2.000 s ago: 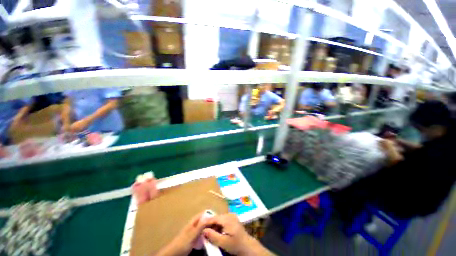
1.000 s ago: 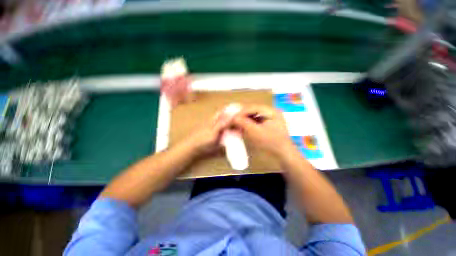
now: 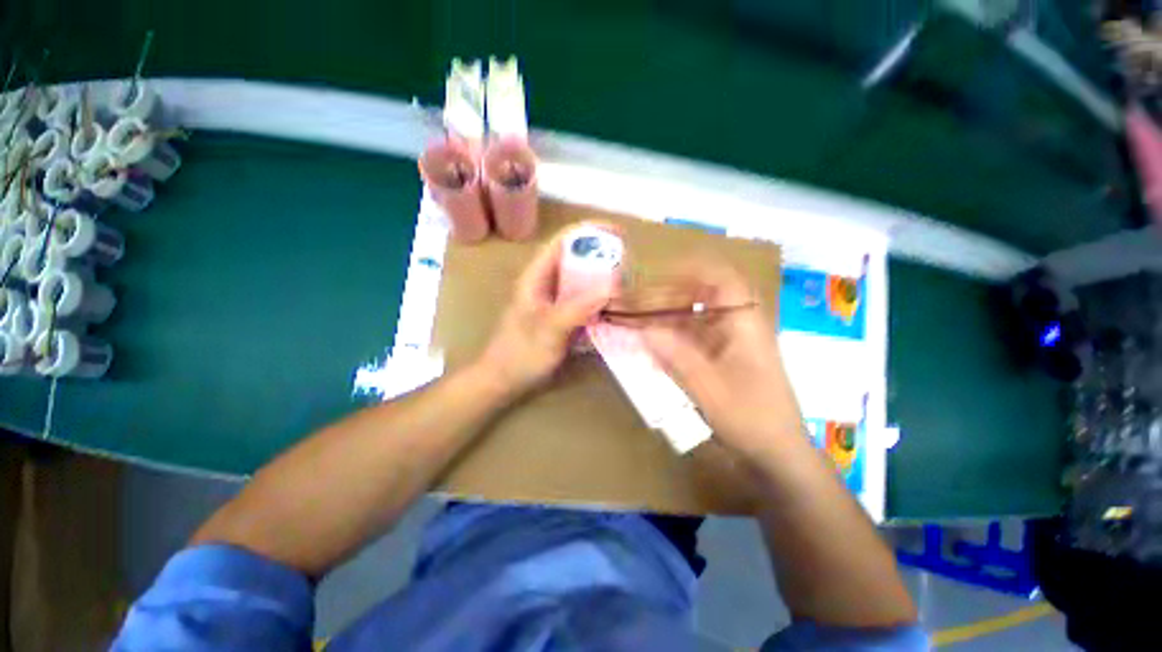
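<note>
A pink barrel housing (image 3: 590,270) with a dark round end facing up is over the cardboard mat (image 3: 561,446). Its white handle (image 3: 656,397) points down and to the right. My left hand (image 3: 533,312) is closed around the barrel. My right hand (image 3: 714,344) is at the joint of barrel and handle and holds thin dark lead wires (image 3: 650,313) that run sideways across its fingers, with a small pale tip on them. The fingertips partly hide the joint.
Two pink housings (image 3: 512,191) with pale handles stand at the mat's back left corner. Several white motor units (image 3: 64,287) with wires crowd the far left. Printed sheets (image 3: 877,350) lie right of the mat. A small black device (image 3: 1042,334) with a blue light stands farther right.
The view has tilted down over the bench. The housing's handle now points down-right, and dark wires now show in my right hand. My left hand still holds the barrel.
</note>
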